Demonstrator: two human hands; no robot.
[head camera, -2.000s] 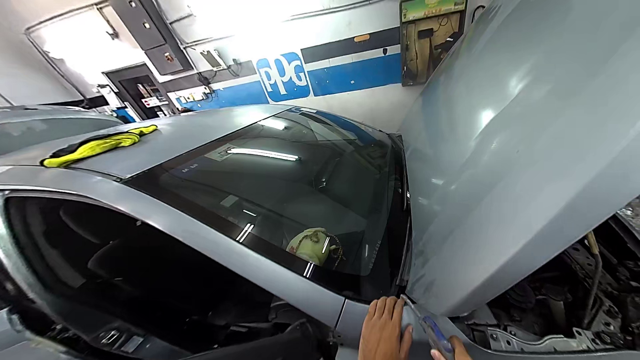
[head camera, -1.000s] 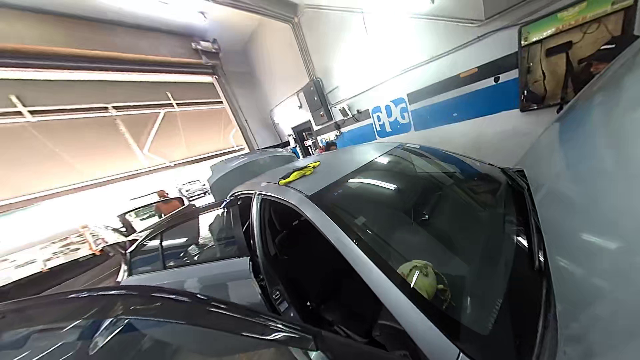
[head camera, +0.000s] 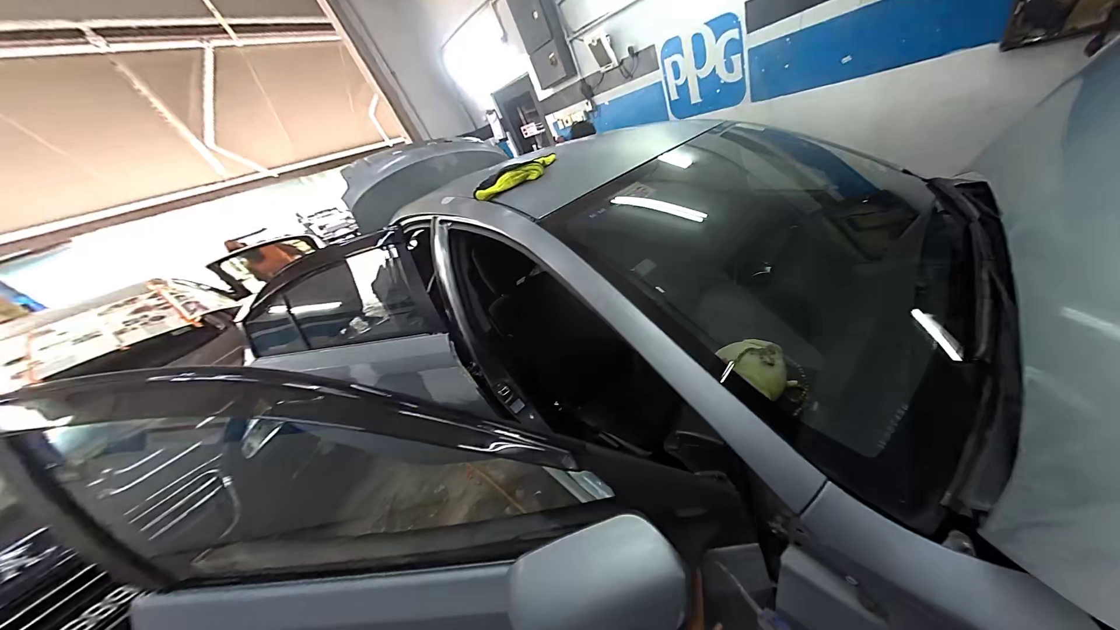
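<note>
Slivers of skin (head camera: 697, 604) show at the bottom edge, just right of the grey side mirror (head camera: 599, 577); which hand they belong to cannot be told. Close by is the blue end of a slim object (head camera: 770, 619), its grip hidden below the frame. Both are near the front fender (head camera: 927, 569) of a grey car, where the open front door (head camera: 350, 604) meets the body. A yellow and black cloth (head camera: 516, 178) lies on the roof (head camera: 604, 166). Through the windshield (head camera: 700, 271) a pale green rounded item (head camera: 757, 367) is visible.
The raised hood (head camera: 1067, 350) fills the right side. The rear door (head camera: 376, 367) also stands open, and the trunk lid (head camera: 420, 179) is up. Behind the car is a wall with a blue stripe (head camera: 840, 48). At left, a vehicle bears a patterned cover (head camera: 105, 337) under a large shutter (head camera: 131, 114).
The view has swung left, then partly back. Two seconds ago one hand lay spread on the fender by the windshield base and the other held a blue object; now only slivers of skin show.
</note>
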